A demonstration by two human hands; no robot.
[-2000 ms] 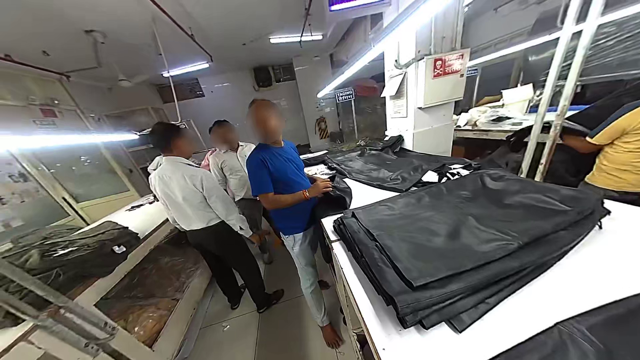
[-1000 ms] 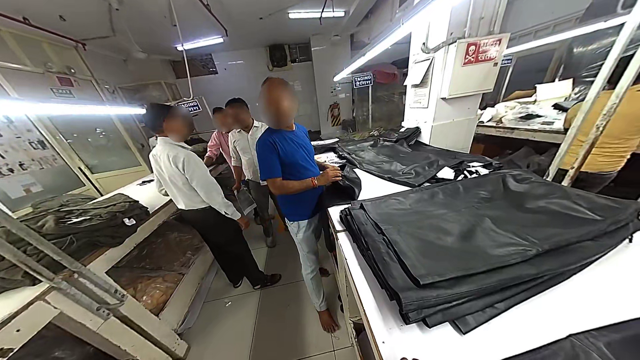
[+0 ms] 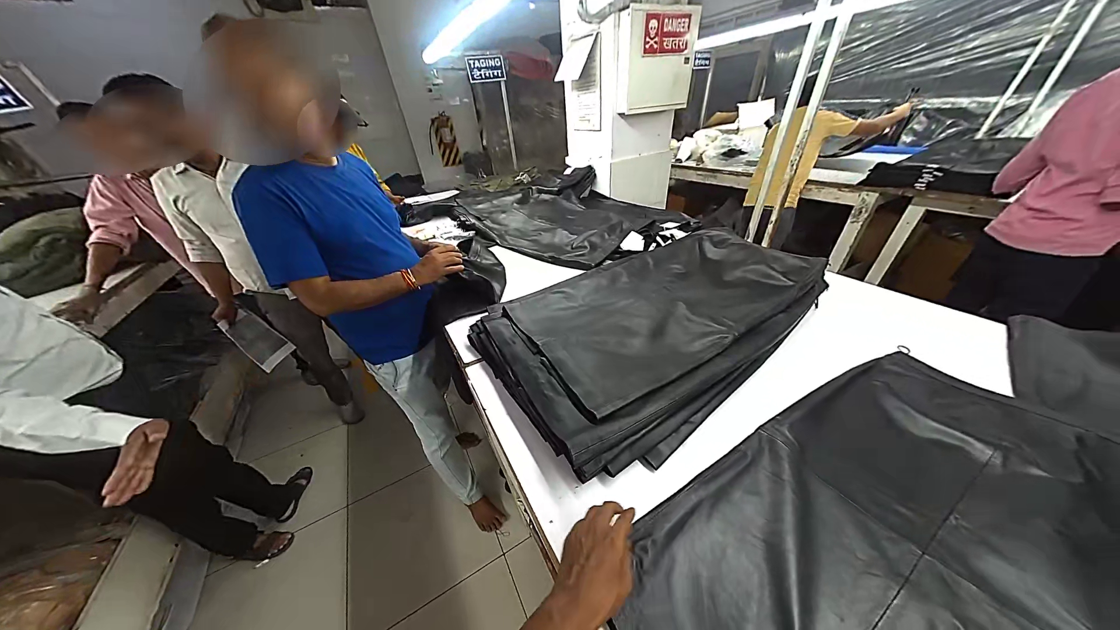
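My left hand [image 3: 593, 560] is at the bottom of the view, over the edge of the white table [image 3: 910, 306]. Its fingers are curled beside the left edge of a black leather garment [image 3: 884, 490] spread flat, with seams across it; whether they pinch the leather I cannot tell. Beyond it lies a stack of folded black leather pieces [image 3: 656, 324]. Part of another black leather piece [image 3: 1063, 367] shows at the right edge. My right hand is out of the frame.
A person in a blue T-shirt [image 3: 328, 236] stands at the table's far left side, handling black leather. More people stand in the aisle at left. A pillar with an electrical box [image 3: 656, 61] rises behind the table. Slanted metal poles [image 3: 792, 131] stand beyond the stack.
My left hand has come into view at the bottom, and far more of the spread leather garment shows. The view has swung down and to the right. A person in pink now shows at right.
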